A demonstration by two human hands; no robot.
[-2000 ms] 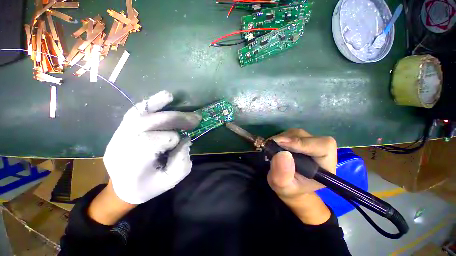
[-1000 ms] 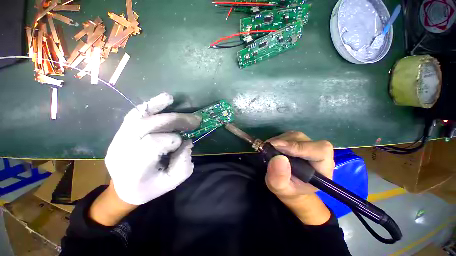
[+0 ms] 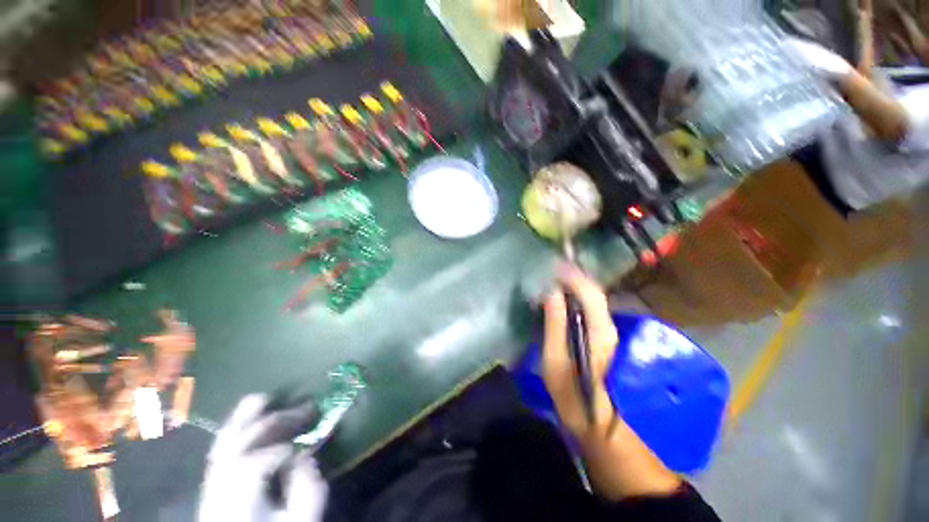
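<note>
The frame is blurred. My right hand (image 3: pixel 576 352) is bare and holds the soldering iron (image 3: pixel 580 336) by its dark handle, its front end at the yellowish-green tip cleaner pot (image 3: pixel 559 201); whether the tip touches is hidden by blur. My left hand (image 3: pixel 260 464), in a white glove, is at the lower left, cut off by the bottom edge, with its fingers at a green circuit board (image 3: pixel 344 390). Solder wire (image 3: pixel 202 421) runs left from the glove. The exact finger grip is too blurred to see.
Copper strips (image 3: pixel 102 393) lie at left. More circuit boards (image 3: pixel 346 250) lie mid-bench beside the white paste tub (image 3: pixel 452 198). Yellow-topped assemblies (image 3: pixel 270 153) stand in rows behind. A black fan (image 3: pixel 528 110) is beyond the pot. A blue stool (image 3: pixel 652 387) is at right; another person's arm (image 3: pixel 866 97) shows far right.
The view has swung right and farther out over the bench. My right hand has moved the iron from the circuit board to the tip cleaner pot. My left hand remains by the board.
</note>
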